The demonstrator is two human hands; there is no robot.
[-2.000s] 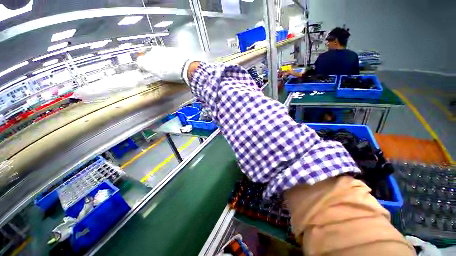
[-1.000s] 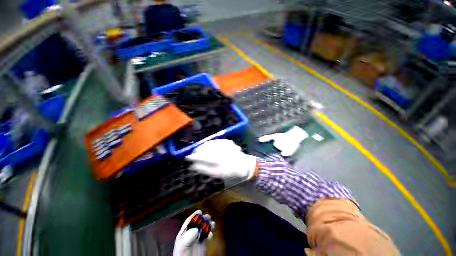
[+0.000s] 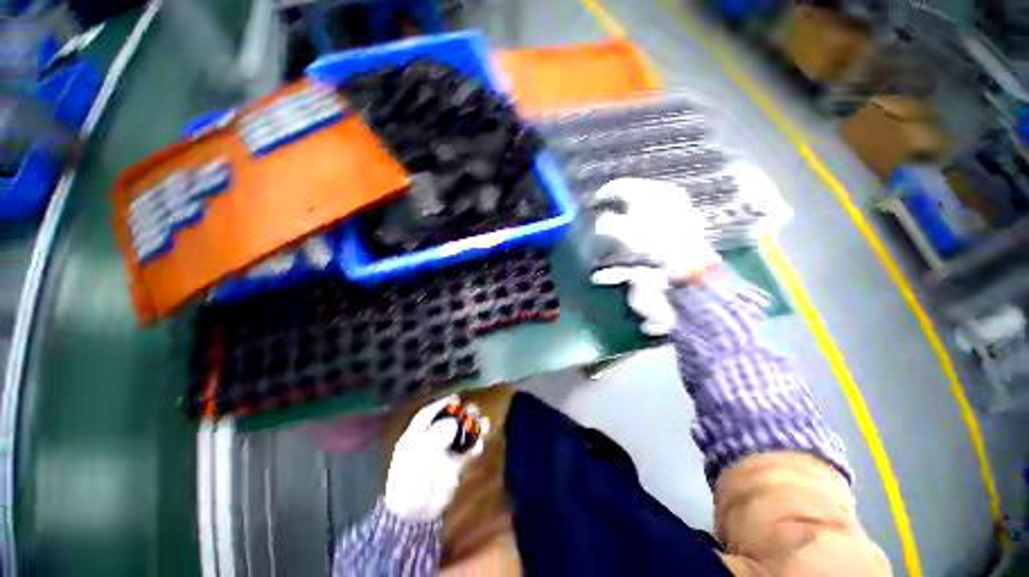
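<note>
My left hand (image 3: 423, 464), in a white glove at the bottom centre, holds a small black-and-orange unit (image 3: 460, 429) over my lap. My right hand (image 3: 645, 231), also gloved white, is at the bench's right part, at the near edge of the clear blister trays (image 3: 677, 147). Its fingers are bent and blurred, and I cannot tell whether they hold anything. Rows of black units (image 3: 384, 327) with orange lower edges stand along the bench's near side, left of my right hand.
A blue bin (image 3: 553, 197) full of black parts stands behind the rows. An orange board (image 3: 276, 186) with blue-and-white parts lies tilted left of it. Another orange sheet (image 3: 587, 73) is behind. A white glove (image 3: 754, 201) lies at the right. The green conveyor (image 3: 113, 417) runs at left.
The view has swung down to the bench. My right hand has moved from over the unit rows to the blister trays. My left hand still holds its unit.
</note>
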